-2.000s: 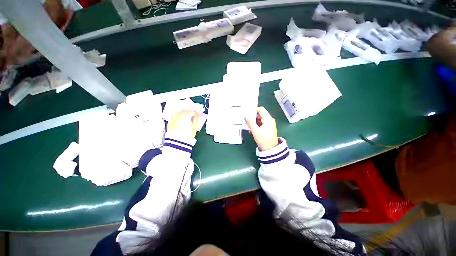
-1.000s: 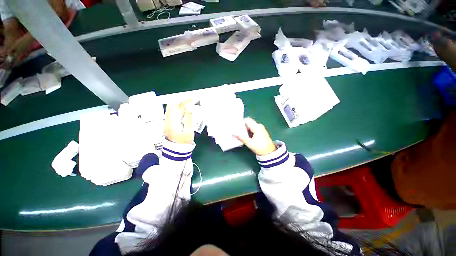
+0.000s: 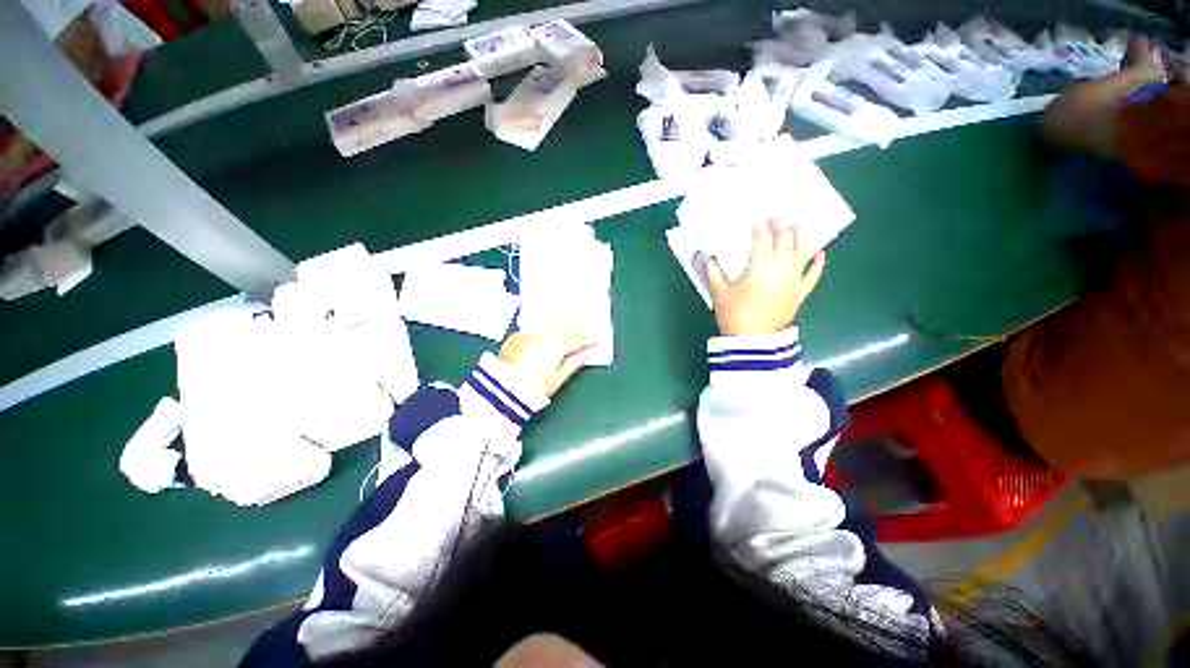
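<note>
A row of white open cartons [image 3: 564, 281] stands on the green surface in front of me. My left hand [image 3: 551, 358] lies at the near end of this row, fingers against it. My right hand [image 3: 765, 281] is at the right, its spread fingers on a white stack of flat carton blanks [image 3: 783, 189]; whether it grips one I cannot tell. A small white card [image 3: 459, 298] lies left of the row, with a thin cord [image 3: 512, 265] between them. A large white pile [image 3: 248, 405] lies further left, overexposed, with a loose white piece [image 3: 152, 448] beside it.
A pale rail [image 3: 613, 205] divides my surface from the belt beyond. Closed unit cartons [image 3: 407, 107] and bagged products [image 3: 900, 72] lie on the belt. A grey slanting post [image 3: 144, 150] stands at left. A person in orange [image 3: 1109, 379] is at right, near a red stool [image 3: 998, 476].
My right hand has moved from the carton row to the stack at right. My left hand has moved from beside the card to the row's near end. The view has shifted to the right.
</note>
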